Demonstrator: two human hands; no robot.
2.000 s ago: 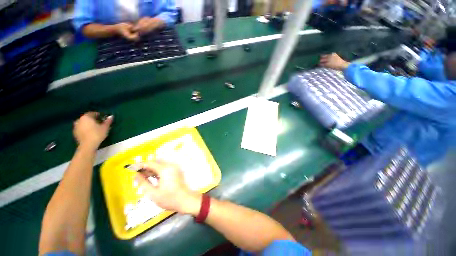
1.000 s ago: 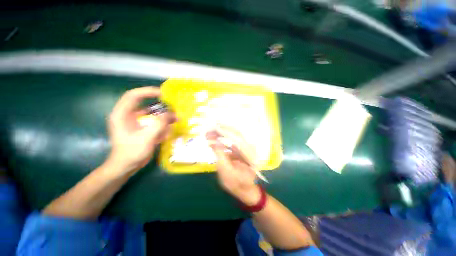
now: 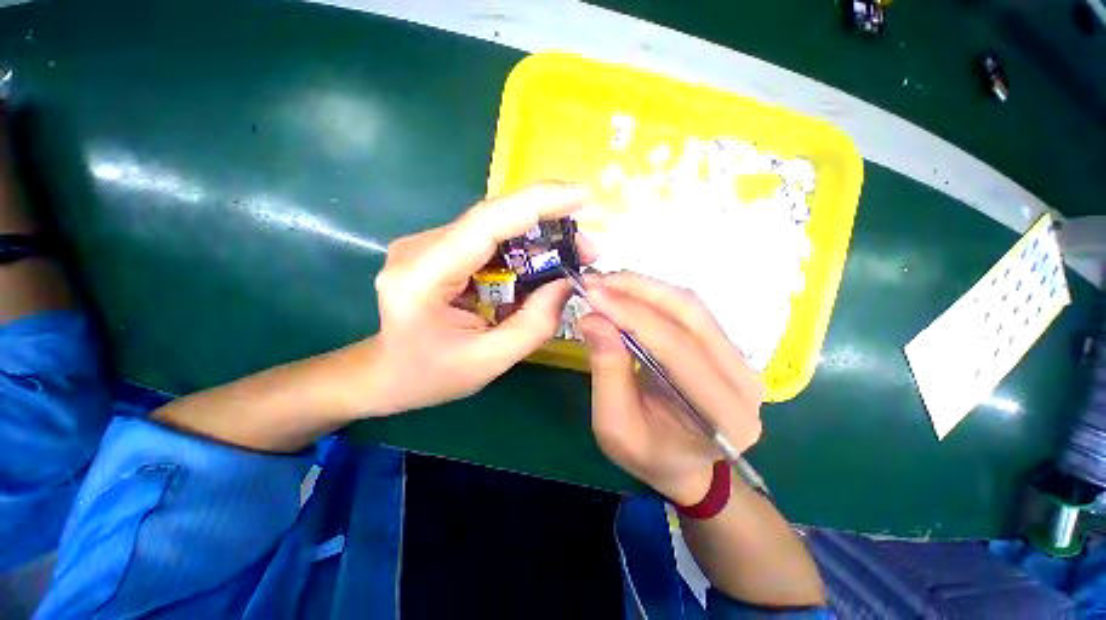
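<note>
My left hand (image 3: 443, 303) holds a small black electronic unit (image 3: 541, 252) with silver, white and yellow details between thumb and fingers, over the left part of the yellow tray (image 3: 837, 260). My right hand (image 3: 673, 375) holds thin metal tweezers (image 3: 679, 394), their tips touching or very near the unit's lower right side. Whether the tips grip a piece cannot be told. Many small white pieces (image 3: 728, 260) lie in the tray, overexposed in places. A dark red band (image 3: 708, 492) is on my right wrist.
A white sheet with rows of blue-grey marks (image 3: 988, 333) lies at right. Two small units (image 3: 866, 15) (image 3: 996, 75) are on the green belt beyond the whitish strip (image 3: 679, 51). A green and silver reel (image 3: 1059, 515) is at lower right. Another person's arm (image 3: 22, 260) is at left.
The view has moved closer over the tray. My left hand brought a unit from the belt to the tray. My right hand has lifted from the white pieces and met the unit with the tweezers.
</note>
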